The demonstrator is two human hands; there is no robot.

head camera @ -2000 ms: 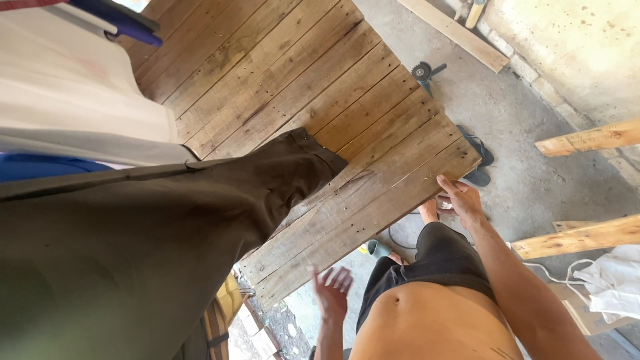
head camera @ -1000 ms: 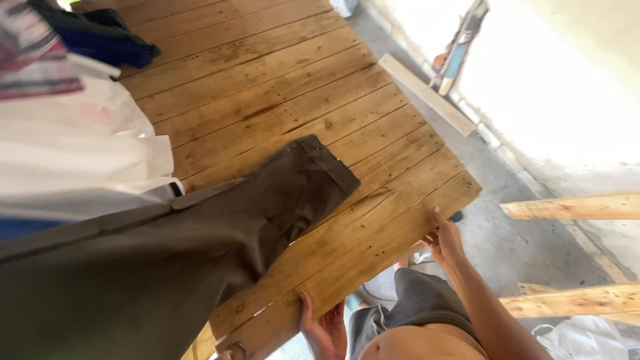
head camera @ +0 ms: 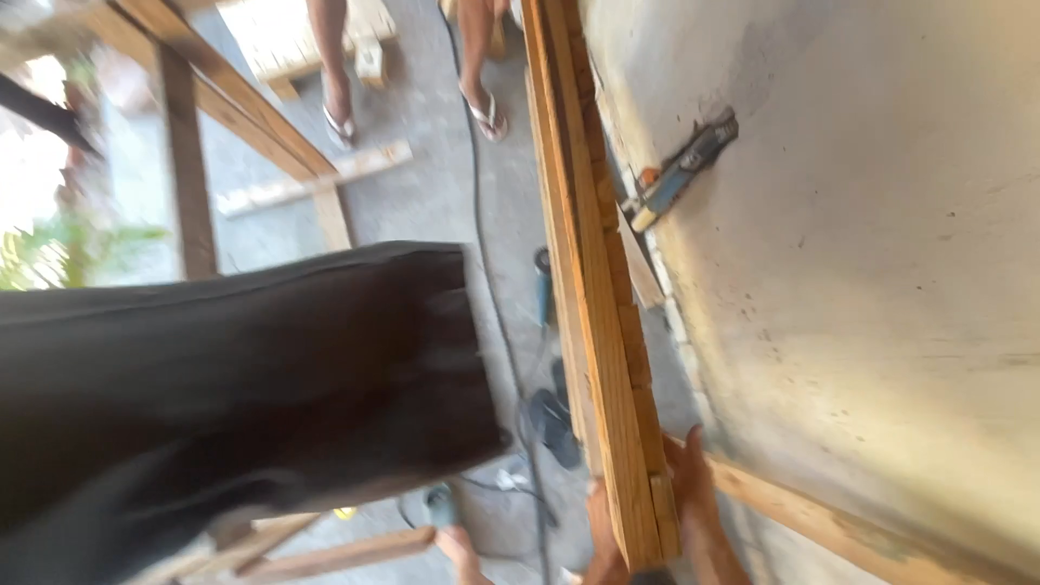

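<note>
A planked wooden panel [head camera: 601, 325] is tipped up on its edge and runs from the top of the view to the bottom. My left hand [head camera: 605, 528] grips its lower end from the left side. At the right side of the same end is my right hand [head camera: 695, 483], thumb raised and palm against the boards; some of its fingers are hidden. Dark trousers [head camera: 325, 382] hang across the left of the view, apart from both hands.
Another person's leg [head camera: 479, 57] and sandalled feet stand beyond. A cable [head camera: 479, 211], a power tool [head camera: 543, 288] and dark sandals [head camera: 556, 426] lie on the floor. Timber frames [head camera: 191, 162] stand left, a beam [head camera: 861, 520] and a wall [head camera: 853, 244] right.
The panel lay broad face up before and is now on its edge. My left hand, off the panel two seconds ago, took hold of it. The view has shifted widely.
</note>
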